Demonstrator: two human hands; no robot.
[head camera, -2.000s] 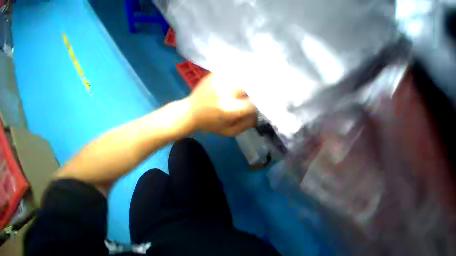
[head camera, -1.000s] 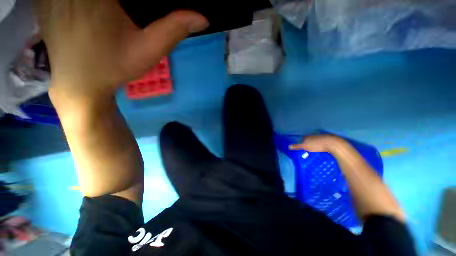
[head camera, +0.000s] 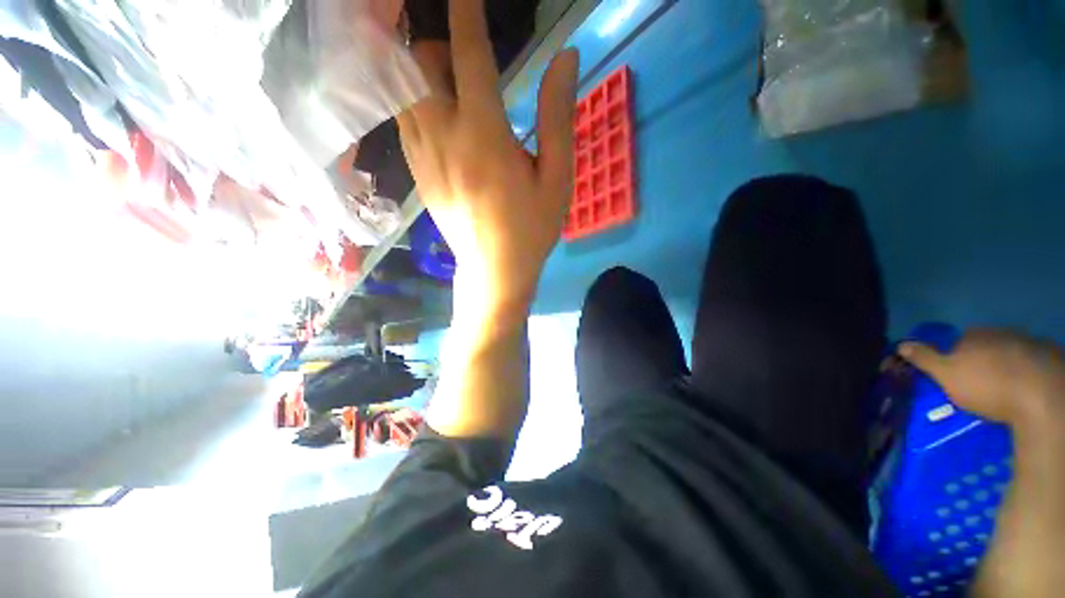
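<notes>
My left hand (head camera: 485, 152) is raised at upper centre, its fingers spread and holding nothing. It is beside the edge of crinkled clear plastic film (head camera: 339, 82), which hangs over the bench side at upper left; touching cannot be told. My right hand (head camera: 987, 371) is at the right, closed over the edge of a blue plastic stool (head camera: 952, 496) with a perforated seat, beside my thigh. The wrist and forearm cover part of the seat. Reddish trays (head camera: 158, 181) show blurred through the film at left.
A red-orange tray (head camera: 604, 158) with square pockets lies on the blue floor (head camera: 701, 152), right of my left hand. An open carton (head camera: 858, 64) with clear-wrapped contents is on the floor at upper right. Black and red items (head camera: 362, 386) are at lower left. Strong glare covers the far left.
My left hand has left the film it was at two seconds ago and is now spread. My right hand came into view at the stool and stays there. The view has turned towards the bench side.
</notes>
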